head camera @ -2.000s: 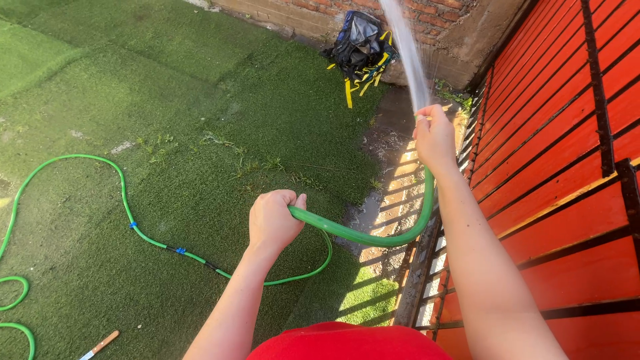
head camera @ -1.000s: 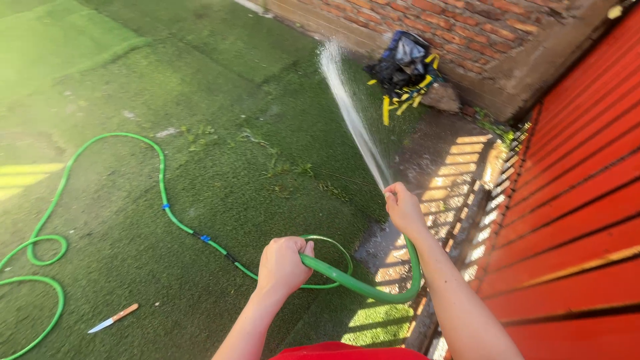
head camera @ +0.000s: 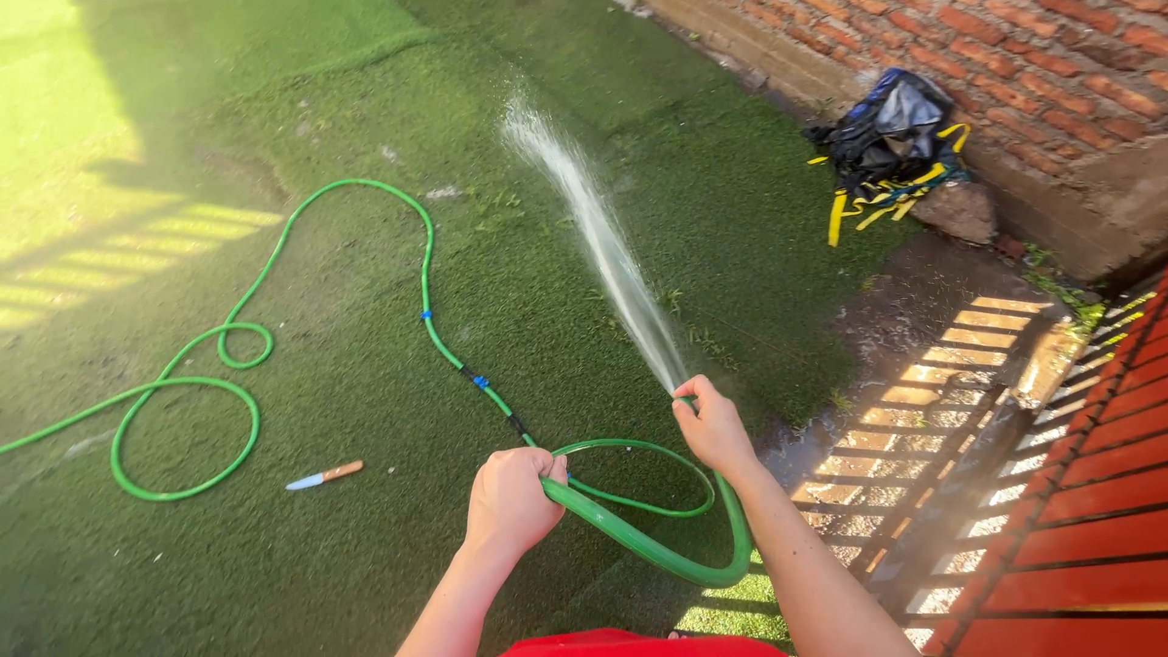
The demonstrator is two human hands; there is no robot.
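My left hand (head camera: 516, 497) is closed around a green garden hose (head camera: 639, 540), which bends in a U below both hands. Near the hose's end, my right hand (head camera: 714, 427) grips it, with the fingers at the opening. A jet of water (head camera: 607, 246) sprays from there up and to the left over the artificial turf (head camera: 365, 566). The rest of the hose winds over the turf at left in loops, with blue and black wraps on it. A knife with a wooden handle (head camera: 341, 471) lies on the turf, left of my left hand.
A black and blue backpack with yellow straps (head camera: 890, 137) lies by a rock (head camera: 958, 212) at the foot of a brick wall (head camera: 1031, 64). At right stands a red metal fence with dark bars (head camera: 1095, 520). Wet, bare ground (head camera: 912, 292) lies between turf and fence.
The water jet has swung from the backpack's side toward the left, over the turf. Both hands keep their hold on the hose. The view has turned left, showing more turf and the whole knife.
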